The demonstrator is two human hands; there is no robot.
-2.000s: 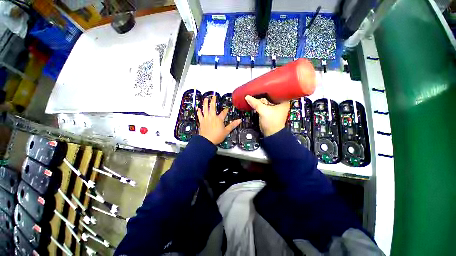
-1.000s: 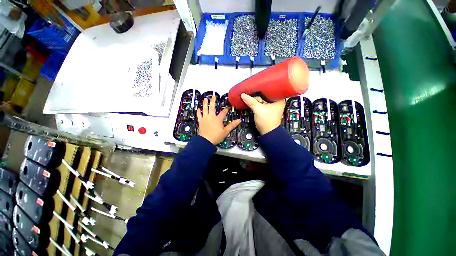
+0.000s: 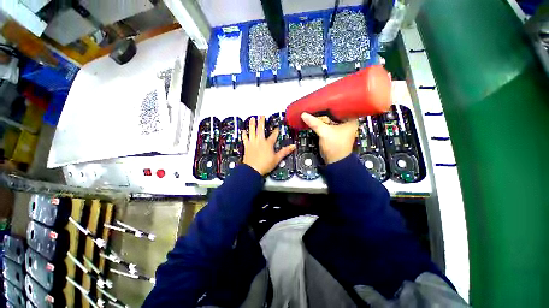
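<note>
Several open black housings point(image 3: 208, 148) with green circuit boards and round pale-centred parts stand side by side in a row on the white bench. My left hand point(image 3: 263, 147) lies with spread fingers over housings left of the row's middle, holding nothing. My right hand point(image 3: 335, 139) grips the red bottle point(image 3: 346, 96), which is tilted, its wide end up to the right and its narrow end down to the left over the middle housings. The bottle's tip is hidden, so contact cannot be told.
Blue bins point(image 3: 263, 51) with silver screws and whitish parts line the back, with dark upright tools above them. A white control box point(image 3: 129, 108) is at left, closed black units point(image 3: 45, 237) at lower left, and a green conveyor point(image 3: 487, 150) at right.
The view has shifted, moving bench and bins leftward in the picture. Against the housings, both hands and the red bottle have moved right along the row. Both keep their holds.
</note>
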